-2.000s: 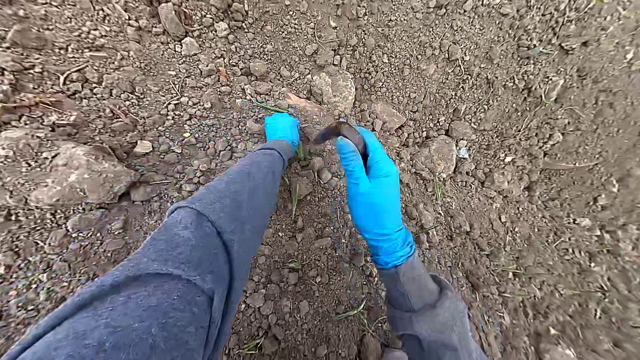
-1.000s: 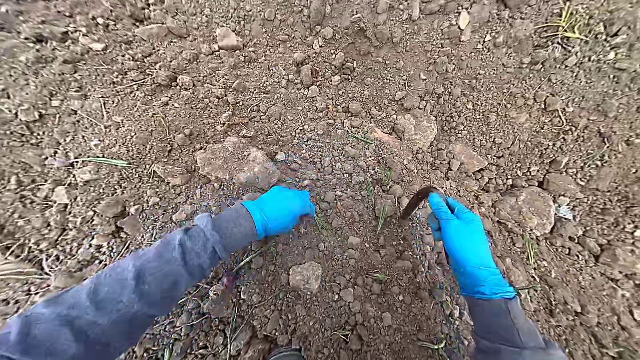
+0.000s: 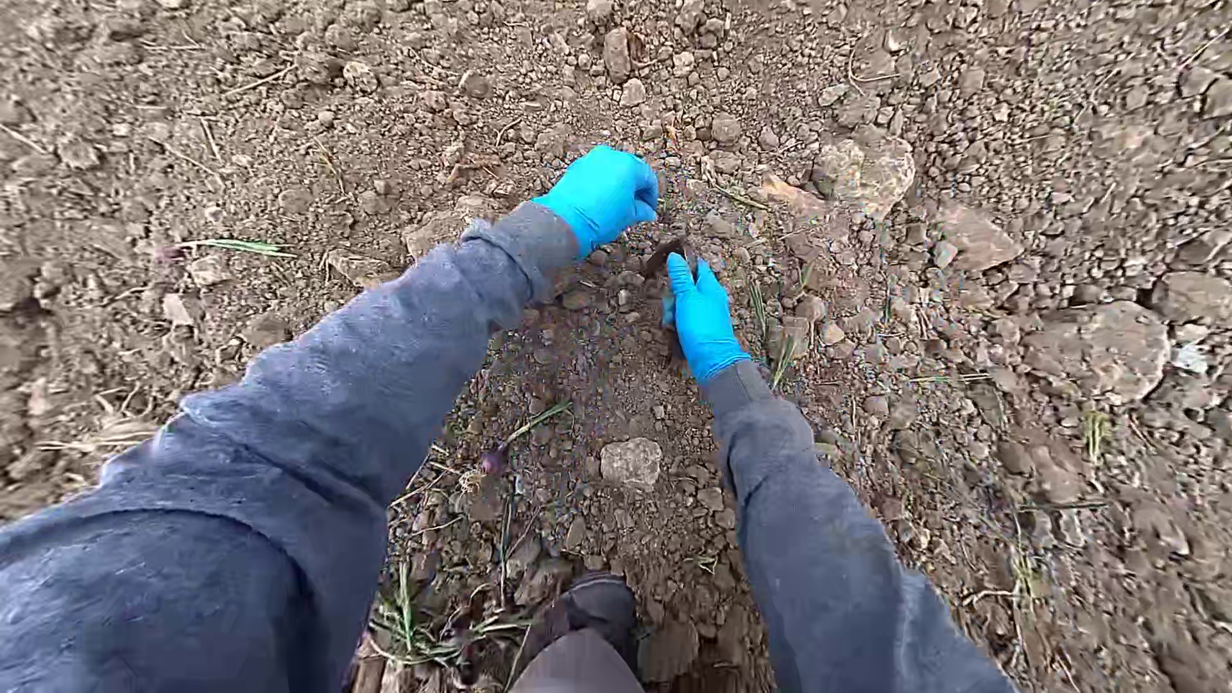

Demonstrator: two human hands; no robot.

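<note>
My left hand [image 3: 604, 197], in a blue glove, is closed just above the stony soil at upper centre; whether anything is between its fingers is hidden. Below and to its right, my right hand [image 3: 701, 313], also gloved in blue, grips a small tool with a dark curved blade [image 3: 664, 256], whose tip is at the soil. Green shoots [image 3: 782, 356] stand in the soil just right of my right hand. A small purple onion [image 3: 494, 462] with roots and a green top lies on the ground below my left forearm.
A pale stone [image 3: 631, 463] lies between my forearms. Larger rocks [image 3: 1099, 351] are at the right. My shoe [image 3: 602, 608] is at the bottom, beside a bunch of green-topped plants [image 3: 414, 630]. Another uprooted plant [image 3: 236, 246] lies at the left.
The curved blade in my right hand has come close to my left hand, which has moved away from me over the soil. The view has shifted.
</note>
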